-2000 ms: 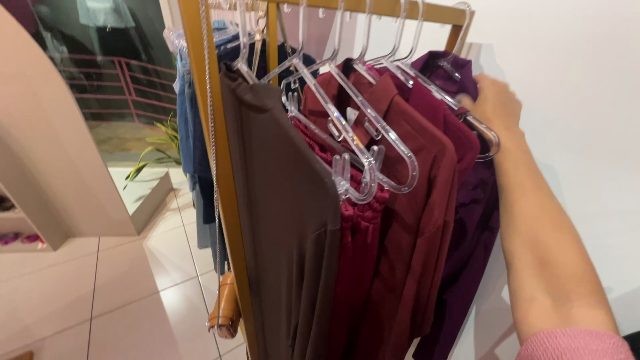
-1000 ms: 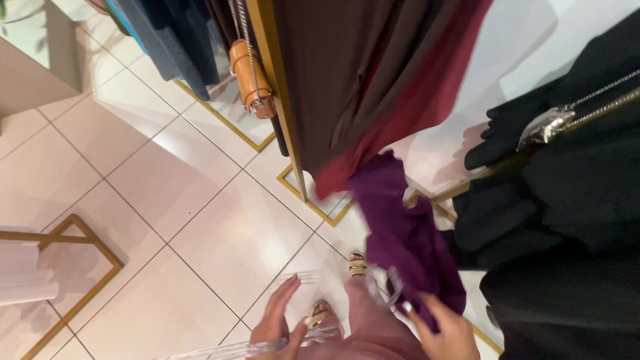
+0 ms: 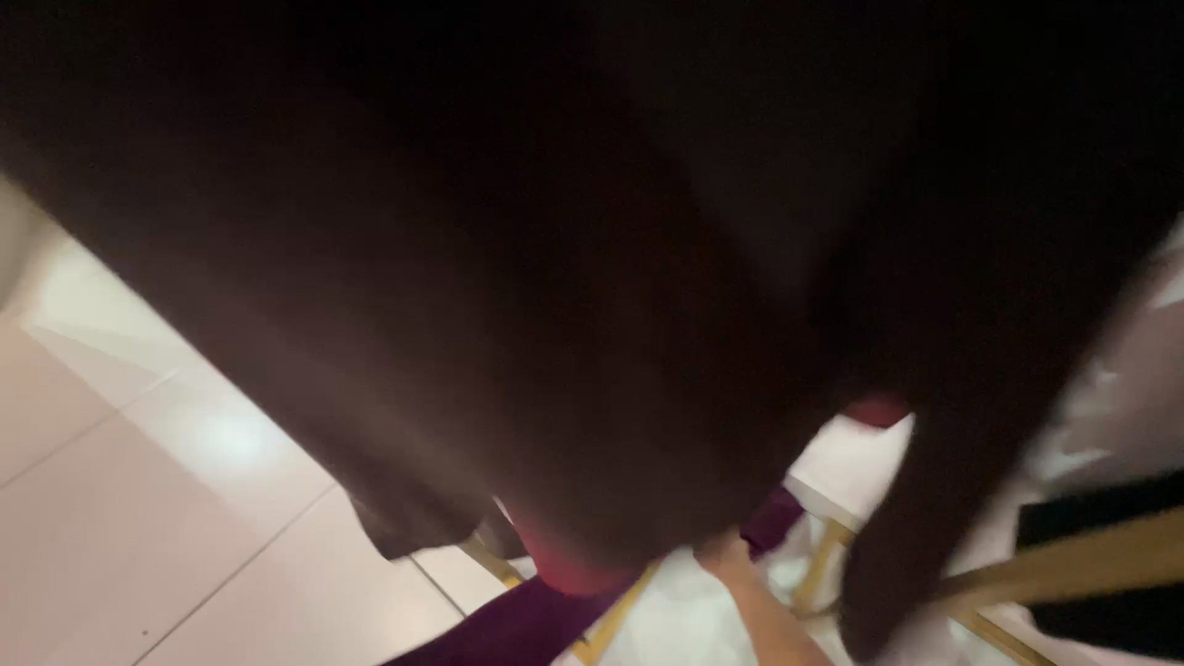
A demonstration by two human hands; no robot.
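A dark brown garment (image 3: 555, 277) hangs close to the camera and covers most of the view, blurred. Under its lower edge a strip of red cloth (image 3: 573, 569) shows. Purple fabric (image 3: 518, 620) lies low in the frame, left of my right hand, and a second bit of purple (image 3: 773, 523) appears just beyond that hand. My right hand (image 3: 726, 555) is at the bottom, right of centre, by the hem of the brown garment; its fingers are partly hidden, so its hold is unclear. My left hand is out of sight.
Gold metal rack bars (image 3: 1073, 560) cross the lower right, with black clothes (image 3: 1110, 610) around them. More gold base bars (image 3: 610, 629) stand low near the tiled floor (image 3: 240, 546), which spreads across the lower left.
The brown garment now fills most of the view, after a large move of the view. My left hand, seen low in the frame one second ago, has gone out of sight.
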